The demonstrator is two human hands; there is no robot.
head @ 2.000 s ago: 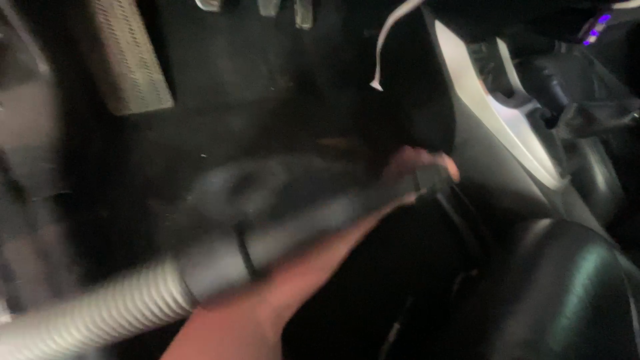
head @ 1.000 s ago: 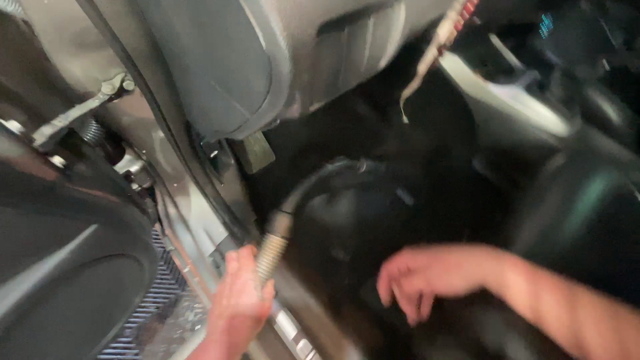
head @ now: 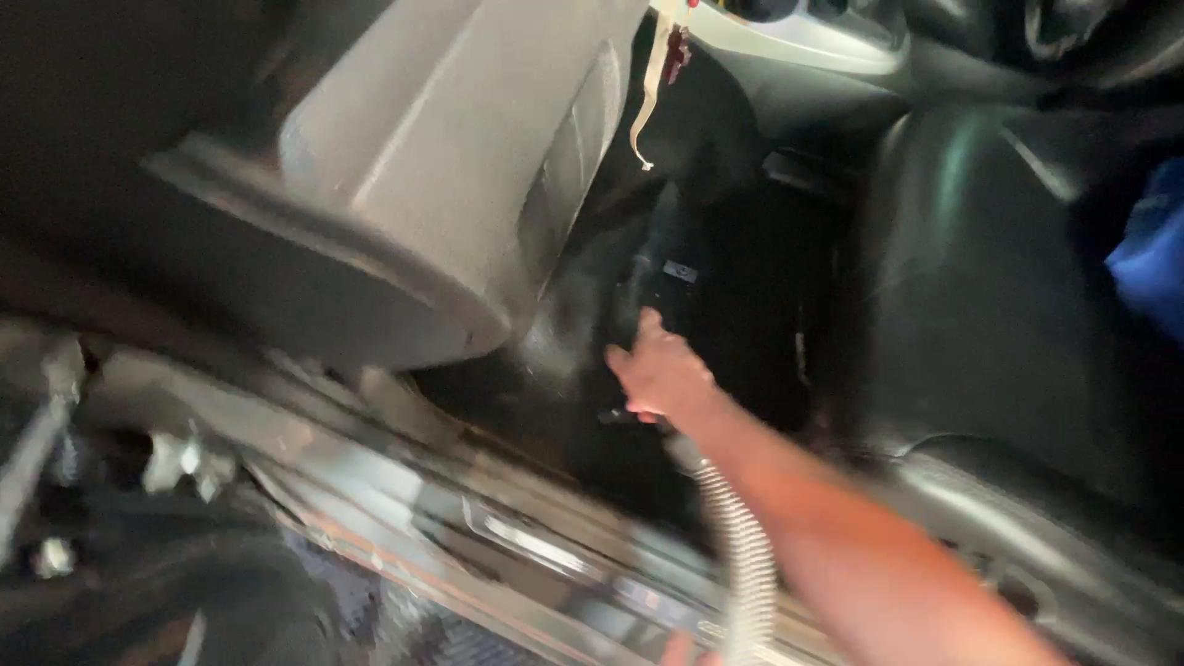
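Observation:
My right hand (head: 664, 370) is closed around the dark handle of a vacuum wand (head: 638, 277), whose far end reaches over the black floor of a car footwell (head: 573, 435). From the handle a ribbed grey vacuum hose (head: 743, 546) runs down past my forearm and across the door sill. Only the fingertips of my left hand (head: 689, 650) show at the bottom edge, beside the hose; its grip is cut off by the frame. The wand's tip is dark and blurred.
A black leather seat (head: 980, 277) stands at the right, with a blue thing (head: 1152, 254) beyond it. The grey lower dashboard panel (head: 444, 157) overhangs the footwell. A pale strap (head: 651, 92) hangs at the top. The metal door sill (head: 536, 546) crosses below, near the door hinge (head: 190, 462).
One second ago my right hand was apart from the hose and my left hand was on it; now my right hand holds the wand. The view has shifted and turned.

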